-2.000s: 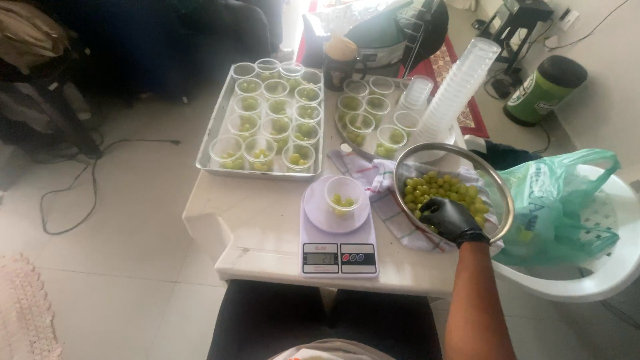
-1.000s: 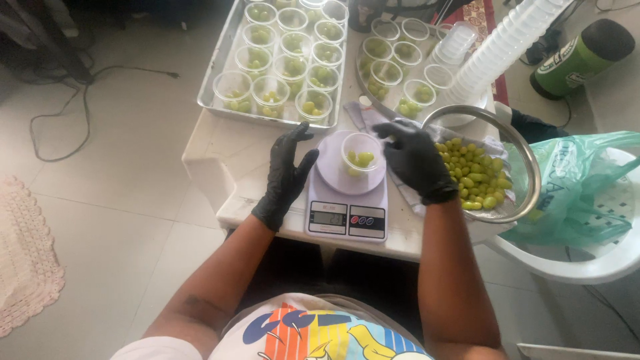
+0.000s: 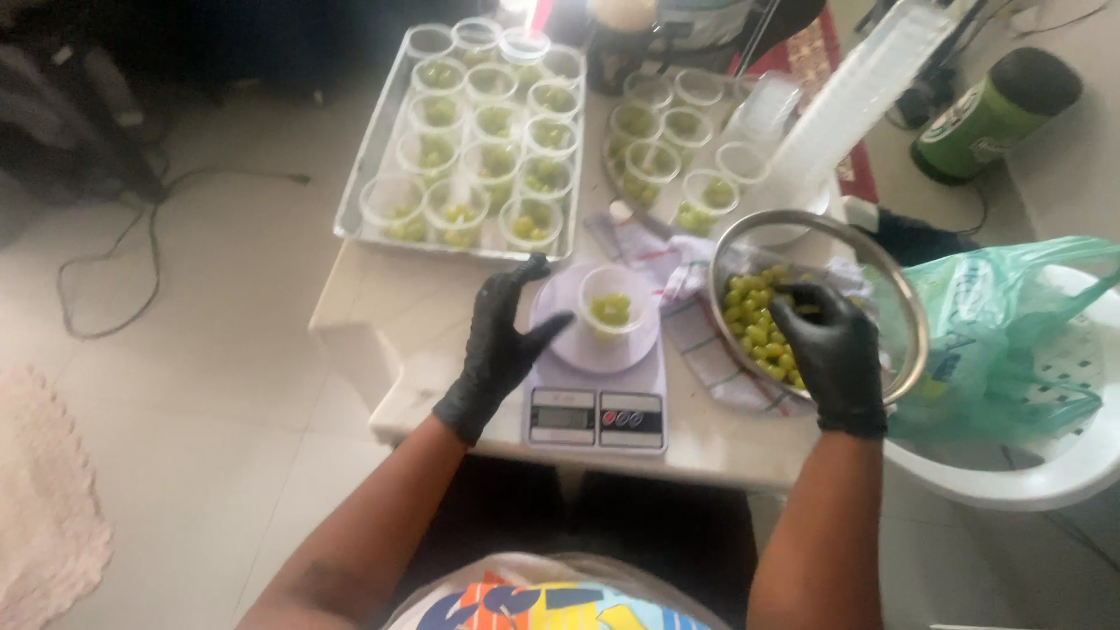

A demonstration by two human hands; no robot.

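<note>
My left hand [image 3: 512, 332], in a black glove, is held with fingers apart at the left side of a white digital kitchen scale [image 3: 542, 350]. On the scale's round plate stands a clear plastic cup [image 3: 611, 302] with a few green grapes in it. My right hand [image 3: 827, 350], also gloved in black, reaches into a metal-rimmed bowl [image 3: 914, 341] of green grapes [image 3: 757, 328]; its fingertips are among the grapes, and whether they pinch one is hidden. A checked cloth [image 3: 700, 341] lies beneath the bowl.
A metal tray [image 3: 350, 210] of grape cups stands at the back left. Behind the scale, a round tray [image 3: 612, 175] holds more cups beside a tall leaning stack of empty cups [image 3: 862, 96]. Right of the table, a green plastic bag [image 3: 989, 324] lies on a white plastic chair [image 3: 1006, 490].
My right hand has moved from beside the cup on the scale to the grape bowl. My left hand, out of view two seconds ago, stays near the scale.
</note>
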